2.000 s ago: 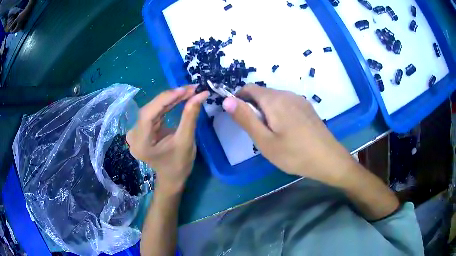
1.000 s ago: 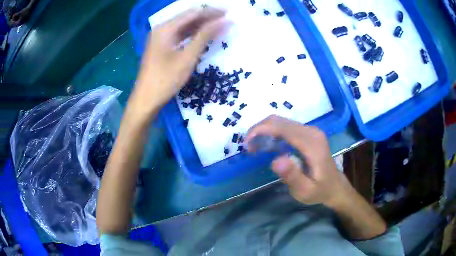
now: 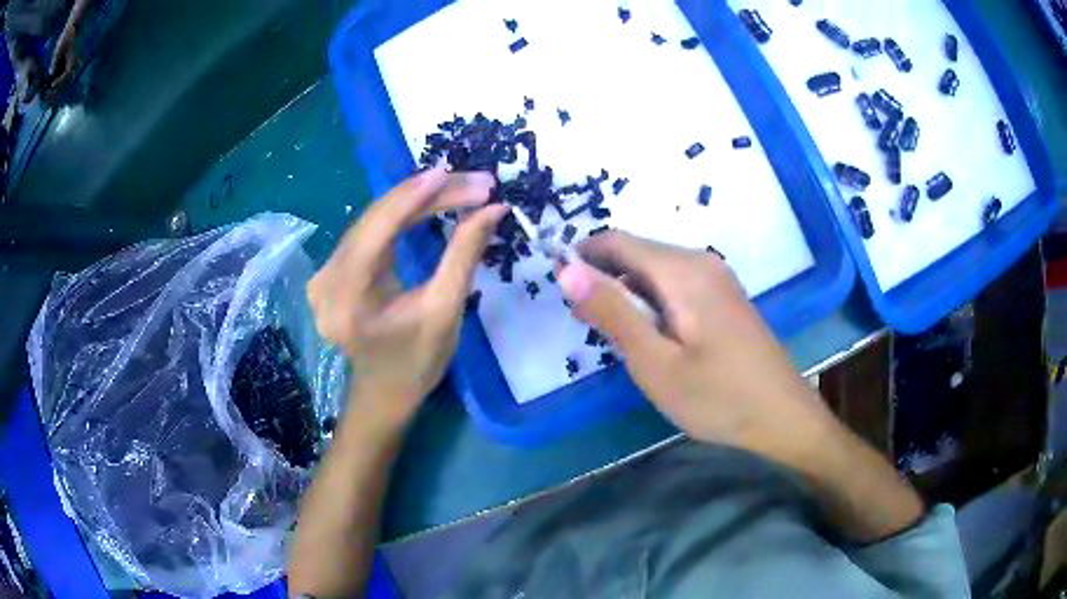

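Note:
The left parts tray [image 3: 486, 404] has a blue rim and a white liner, with a heap of small black parts [image 3: 474, 146] near its left side. My left hand [image 3: 398, 287] is over the tray's left rim, thumb and forefinger nearly together at the heap's lower edge, pinching a small black moulded part that is mostly hidden. My right hand [image 3: 673, 316] holds the side cutters [image 3: 548, 240], their jaws pointing at my left fingertips. The handles are mostly hidden in my palm.
The right tray [image 3: 924, 307] holds larger black parts [image 3: 823, 84]. A clear plastic bag [image 3: 129, 374] with black pieces inside lies at left, over a blue bin [image 3: 45, 491]. A brown cardboard box [image 3: 854, 404] is below the right tray. Another person's hand [image 3: 59, 53] shows at top left.
My left hand has come back down from the tray's upper left to the heap. My right hand has moved up and left, bringing the cutters to my left fingertips. The view has shifted slightly.

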